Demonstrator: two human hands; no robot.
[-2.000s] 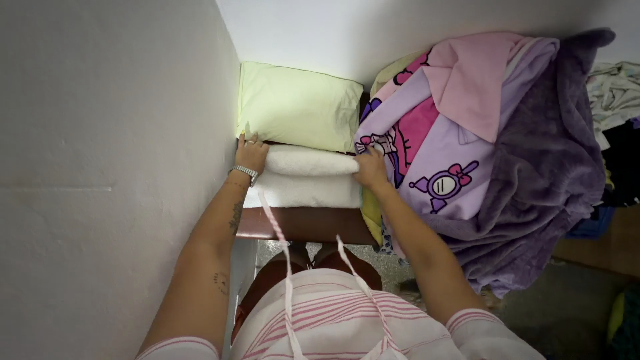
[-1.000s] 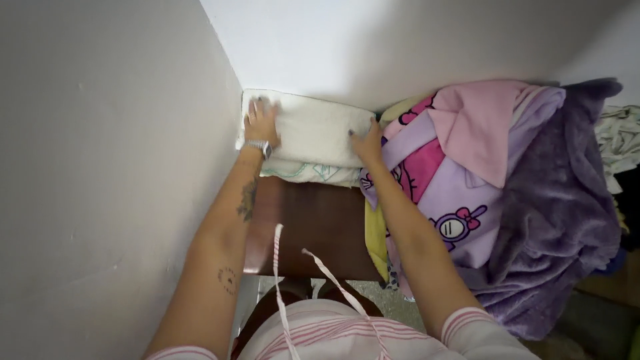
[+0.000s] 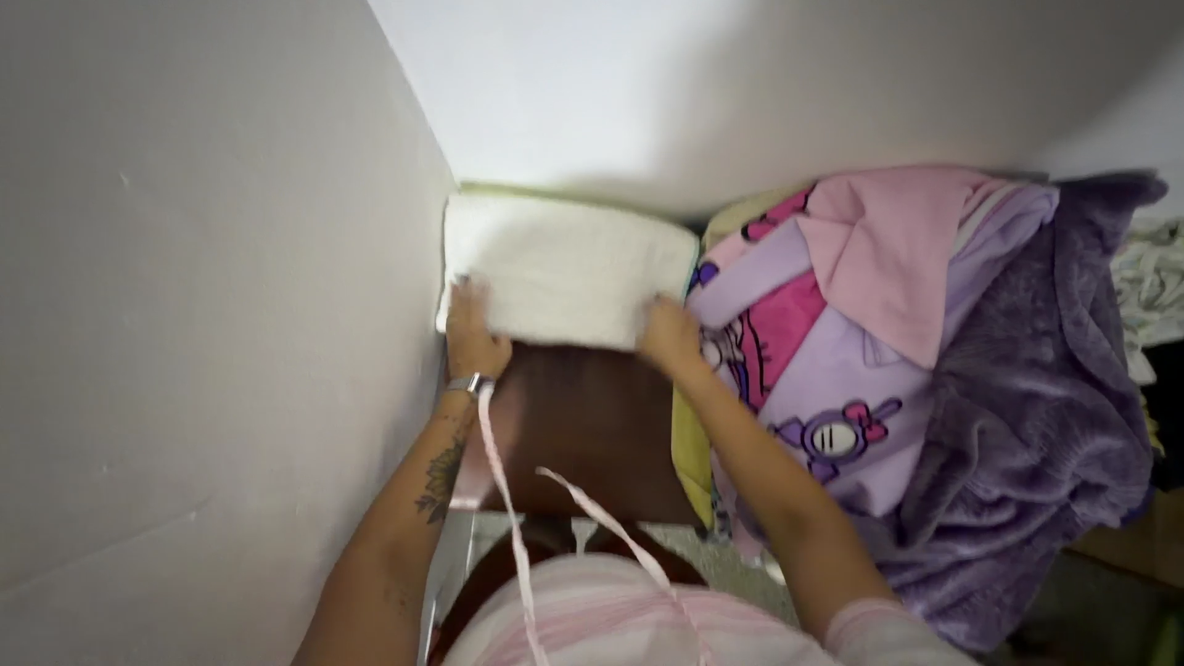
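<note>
A folded white cloth (image 3: 564, 264) lies at the wall end of a brown surface (image 3: 583, 425), over a pale green cloth (image 3: 518, 191) whose edge shows behind it. My left hand (image 3: 474, 324) touches the near left corner of the white cloth, thumb apart from the fingers. At its near right part is my right hand (image 3: 671, 333), its fingers bent at the cloth; blur hides whether they grip it. Close by my right hand rises a pile with a lilac and pink printed blanket (image 3: 805, 370).
Walls stand at the left (image 3: 203, 324) and behind. A purple plush blanket (image 3: 1027, 416) hangs on the right of the pile, with a yellow cloth (image 3: 691, 453) along its left side. Light patterned fabric (image 3: 1152, 287) lies at the far right. Two drawstrings hang from my clothing.
The white cloth, rolled or folded thick two seconds ago with the pale green cloth in full view behind, now lies flatter over it. Both hands have moved back toward me since one second ago.
</note>
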